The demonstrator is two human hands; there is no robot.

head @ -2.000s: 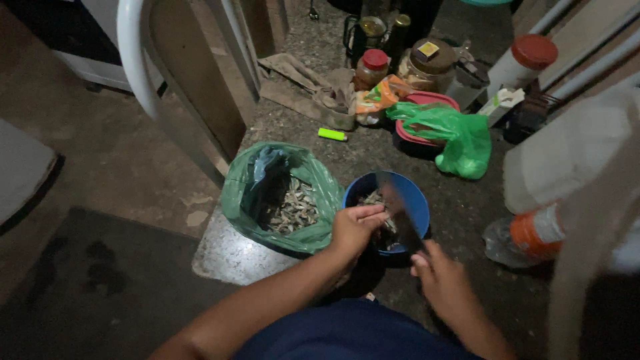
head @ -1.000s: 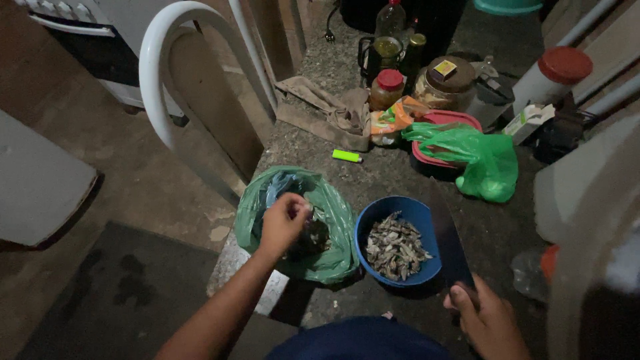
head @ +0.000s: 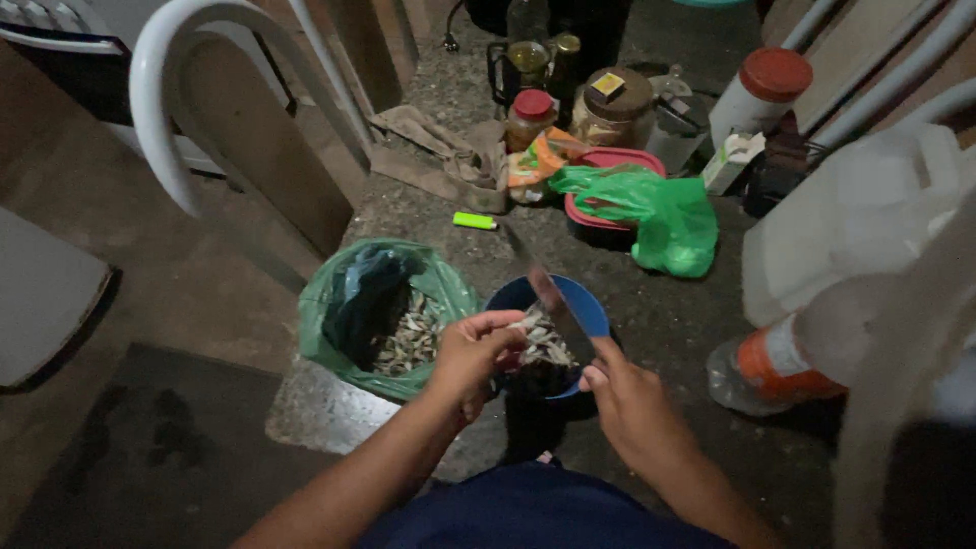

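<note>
My left hand (head: 476,354) is over the left rim of a blue bowl (head: 591,301), pinching a small pale piece that looks like a small fish or shrimp. In my right hand (head: 629,389) is a large knife (head: 560,305), its blade slanting up and left across the bowl, close to the left fingertips. Many small greyish pieces (head: 549,343) of the same look lie in the bowl. Left of it stands an open green plastic bag (head: 328,305), holding more small pieces (head: 412,335). The thumb's exact contact with the piece is too small to tell.
Behind the bowl lie a lime-green lighter (head: 474,221), a cloth (head: 450,156) and a green bag (head: 675,229) on a red-lidded container (head: 648,158). Jars (head: 614,110) stand at the back. A white jug (head: 839,229) and a plastic bottle (head: 770,370) are at right; a chair (head: 152,99) is at left.
My left hand has moved from inside the green bag to the blue bowl, where it pinches a piece. The knife has swung from the bowl's right side to across it.
</note>
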